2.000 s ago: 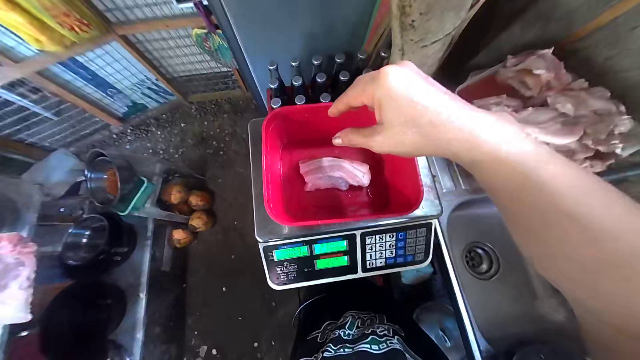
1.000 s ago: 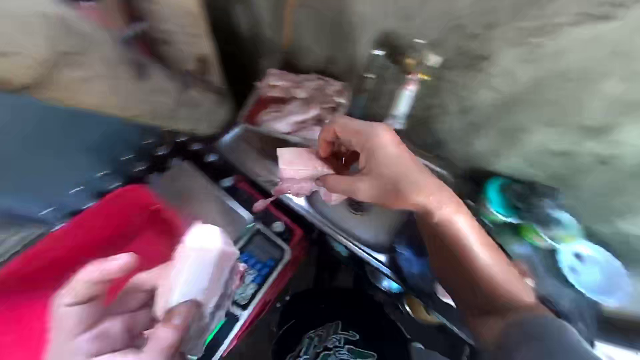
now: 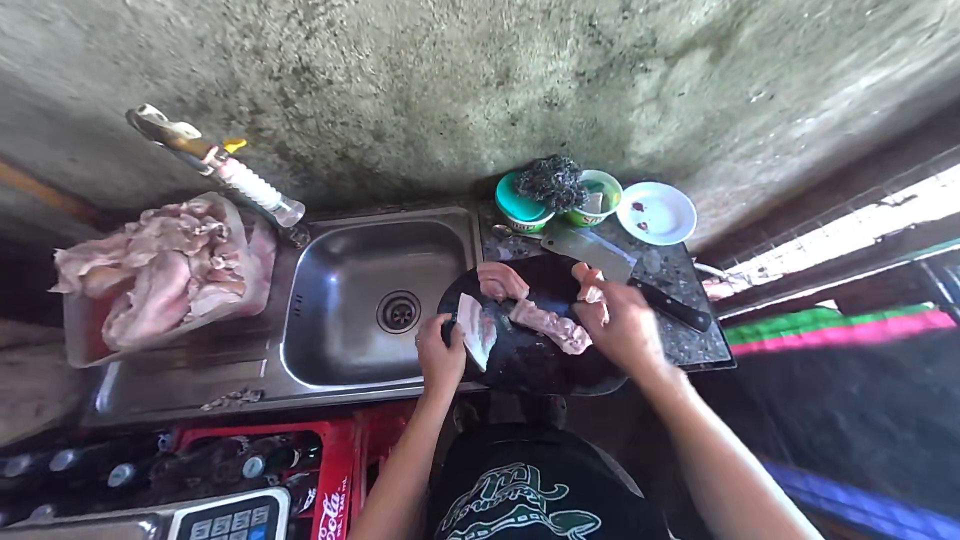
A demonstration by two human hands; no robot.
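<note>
Several pieces of raw pork lie on a round black board (image 3: 540, 367) that overlaps the sink's right edge. My left hand (image 3: 441, 349) is at the board's left rim, beside a pale slab of pork (image 3: 477, 331); whether it grips the slab or the rim is unclear. My right hand (image 3: 621, 322) has its fingers on a small strip of pork (image 3: 589, 283) at the board's upper right. Between the hands lie a curved piece of pork (image 3: 502, 280) and a longer strip of pork (image 3: 551, 327).
A steel sink (image 3: 375, 300) adjoins the board. Left of it stands a plastic tub (image 3: 75, 330) heaped with raw meat. Behind the board are a cleaver (image 3: 592, 251), a black-handled knife (image 3: 671, 306), tubs with a scouring pad (image 3: 553, 184), and a white plate (image 3: 657, 214). A scale (image 3: 232, 517) sits lower left.
The view has swung from the scale and red tub to the sink and board. A second ago both hands held pork in the air; now both are down at the black board.
</note>
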